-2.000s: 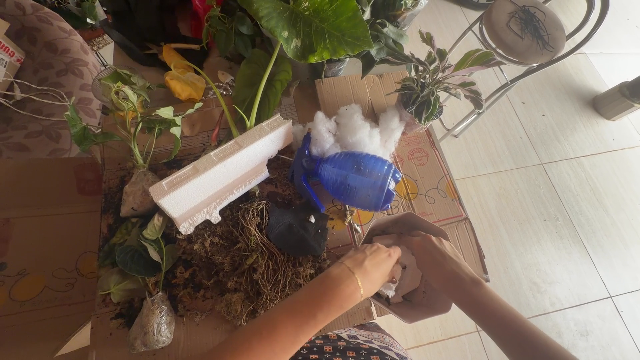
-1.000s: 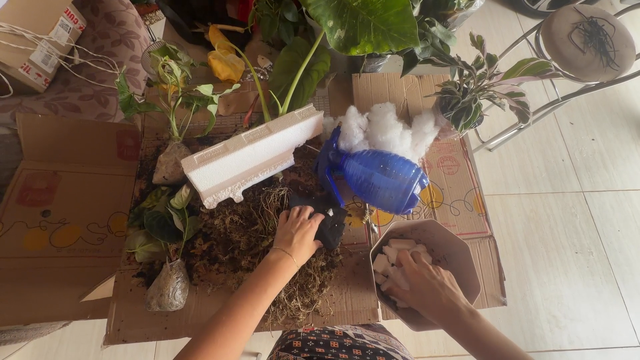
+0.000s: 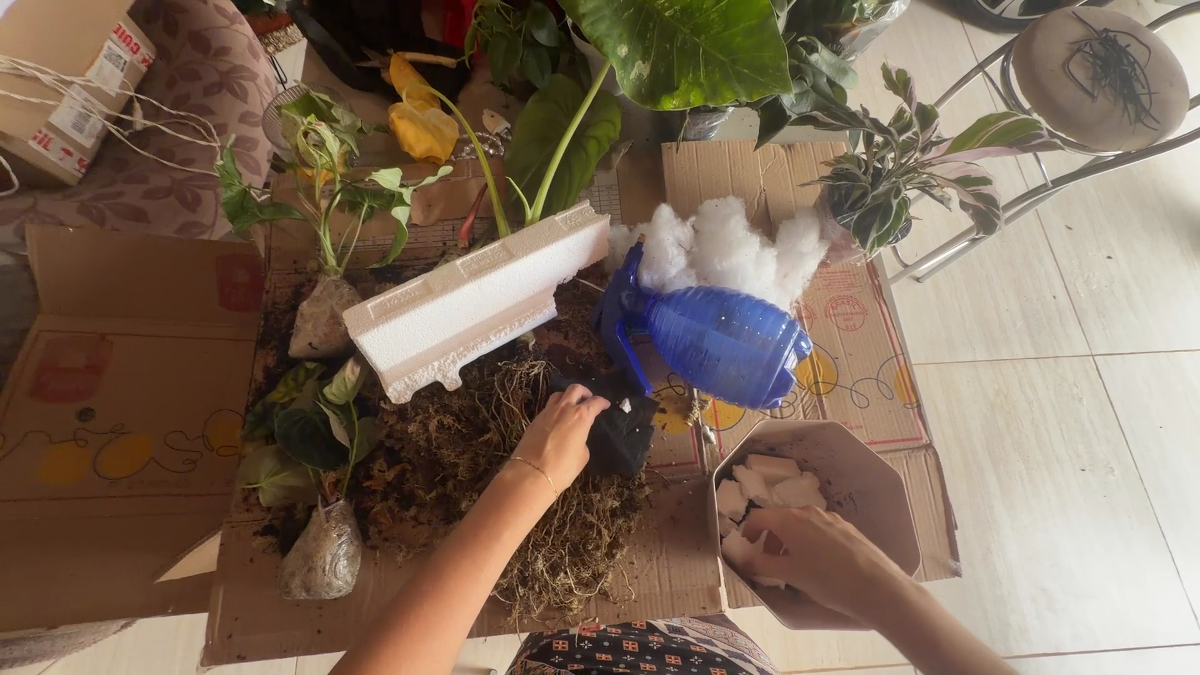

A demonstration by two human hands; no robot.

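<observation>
My left hand (image 3: 559,433), with a thin bracelet at the wrist, touches the edge of a black cloth-like piece (image 3: 622,433); its fingertips are bunched and partly hidden. Soil and tangled roots (image 3: 572,544) lie under and beside it. My right hand (image 3: 814,555) reaches into a beige octagonal planter (image 3: 867,469), its fingers curled at one of several broken white foam pieces (image 3: 773,480). Above my left hand lies a long white styrofoam piece (image 3: 478,298). A blue spray bottle (image 3: 722,342) rests on its side against white fluffy fiber (image 3: 731,246).
Flattened cardboard (image 3: 239,600) lies beneath the things. Two plants with wrapped root balls (image 3: 322,553) lie at the left. A large-leaved plant (image 3: 680,47) stands behind, a variegated plant (image 3: 877,211) back right. A round stool (image 3: 1097,80) holds dark strands. A carton (image 3: 70,89) sits back left.
Two seconds ago both my hands were together at the planter; my left hand has since moved left to the black piece. My right hand has stayed at the planter. The view has shifted.
</observation>
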